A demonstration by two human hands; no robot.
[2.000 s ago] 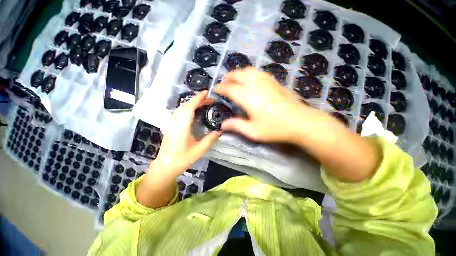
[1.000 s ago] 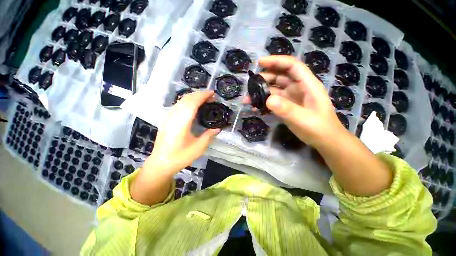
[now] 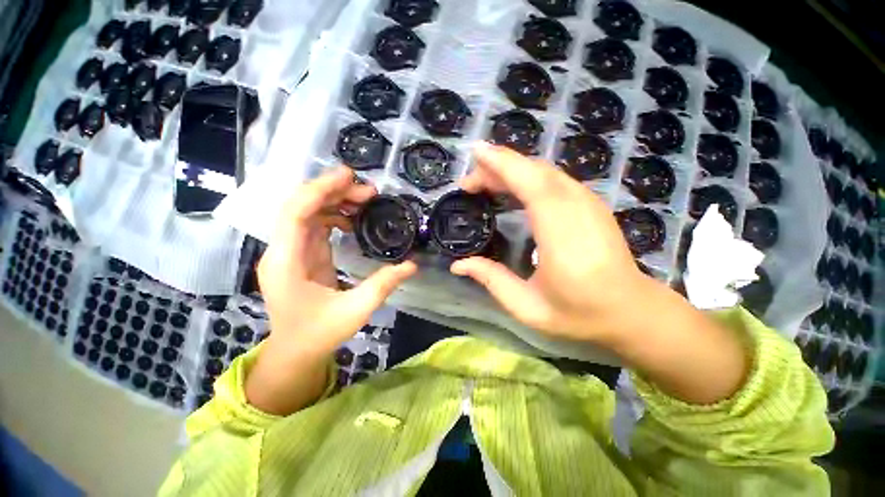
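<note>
My left hand (image 3: 315, 267) holds a black round part (image 3: 388, 227) between thumb and fingers, recessed face up. My right hand (image 3: 558, 248) holds a second black round part (image 3: 461, 224) the same way. The two parts are side by side with their rims touching or nearly touching, above the near edge of the blister tray (image 3: 475, 58). The tray has rows of pockets with black parts in them. One black part (image 3: 427, 163) lies just beyond the held ones. My hands hide some near pockets.
A crumpled white wipe (image 3: 719, 260) lies at the tray's right side. A smartphone (image 3: 209, 148) lies on the left white sheet (image 3: 146, 209), beside loose black parts (image 3: 147, 119). More filled trays show at lower left (image 3: 131, 335) and at the right edge (image 3: 842, 233).
My right hand has moved left and turned its part from edge-on to face up beside the left one. The left hand's part has shifted slightly left. The whole view has shifted slightly.
</note>
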